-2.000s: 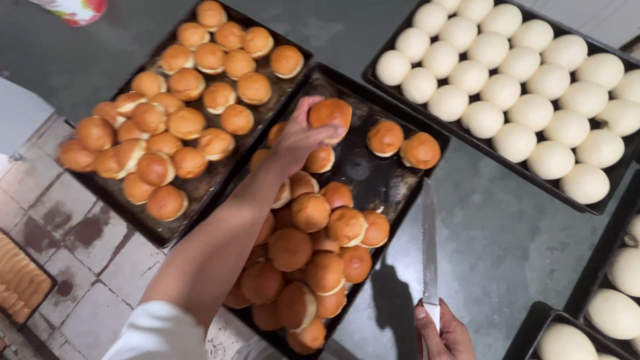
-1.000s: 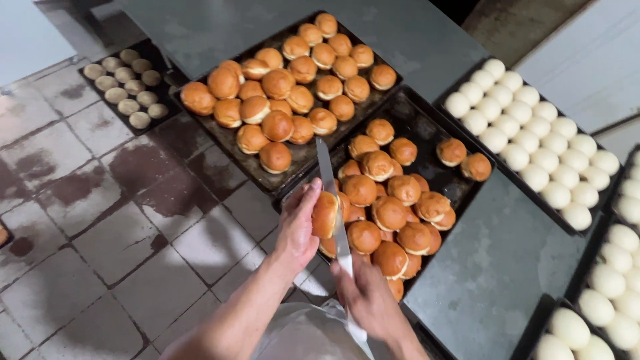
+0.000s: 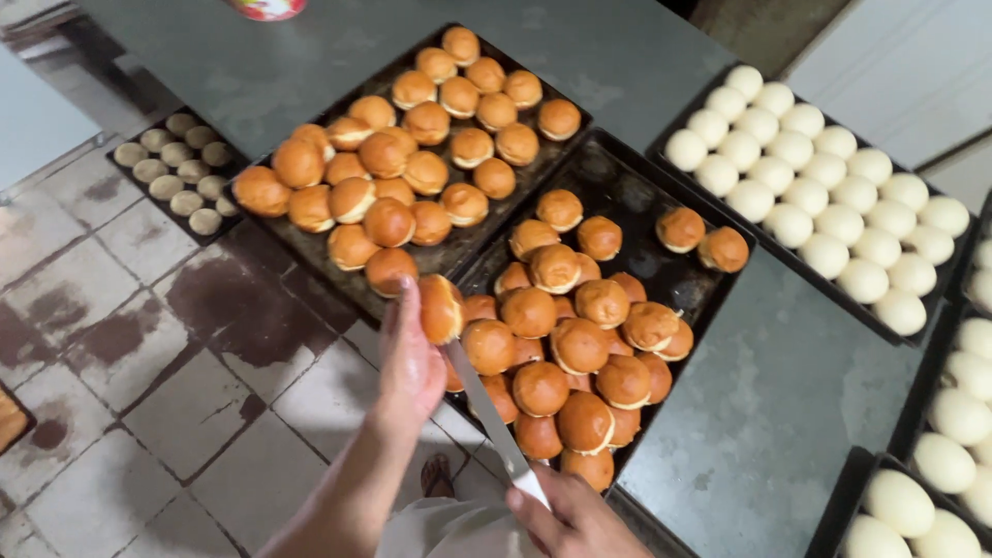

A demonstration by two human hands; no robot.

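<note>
My left hand [image 3: 412,360] holds a browned round bun [image 3: 441,310] upright between thumb and fingers, over the near corner where two trays meet. In my right hand [image 3: 570,515] is a long knife with a white handle [image 3: 529,487]. Its blade [image 3: 488,403] points up and left, with the tip end at the lower edge of the held bun; whether it is inside the bun I cannot tell. Baked buns [image 3: 580,346] are heaped on the dark metal tray [image 3: 612,167] to the right. More buns [image 3: 384,155] lie on the dark tray [image 3: 535,174] to the left.
Trays of pale dough balls [image 3: 806,191] stand on the grey table [image 3: 744,403] to the right. A tray of small round pieces [image 3: 177,151] is beyond the table's left edge, above the tiled floor [image 3: 256,457]. Part of a red and white container [image 3: 269,6] shows at the top.
Two seconds ago my left hand was over the right tray, gripping a bun; now it holds a bun at the trays' near side. The knife has come from the table to that bun.
</note>
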